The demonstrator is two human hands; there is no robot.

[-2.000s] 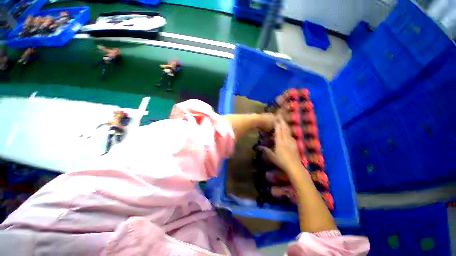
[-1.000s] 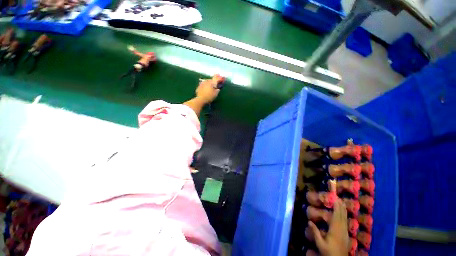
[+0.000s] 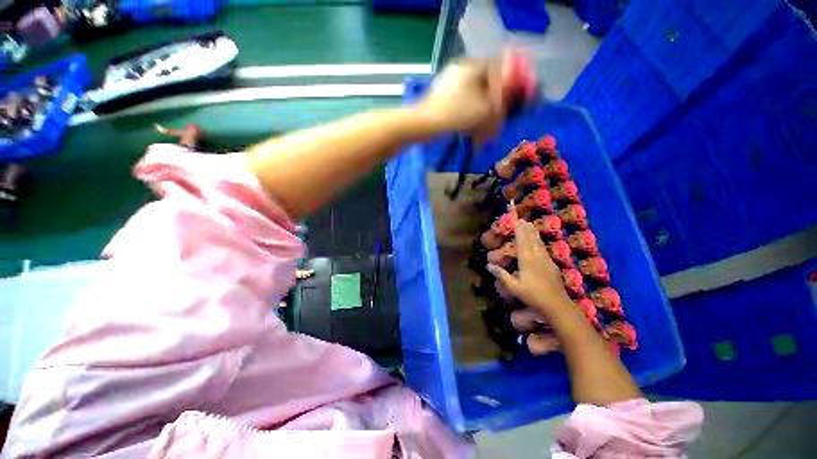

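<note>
My left hand, blurred, holds a figure with a red-pink top and dark legs above the far end of the blue packing bin. The figure's legs hang down over the bin. My right hand is inside the bin, fingers extended and thumb apart, resting on the packed figures. These lie side by side in rows, red tops to the right and dark legs to the left. A brown cardboard liner shows left of the legs.
A black case with a green note lies left of the bin. Beyond are the green belt, white rails, a white-lined black tray and a blue parts bin. Stacked blue crates stand at right.
My left hand has moved from the belt to above the bin with the figure in it. My right hand remains on the packed figures. The view has shifted, showing more of the bin.
</note>
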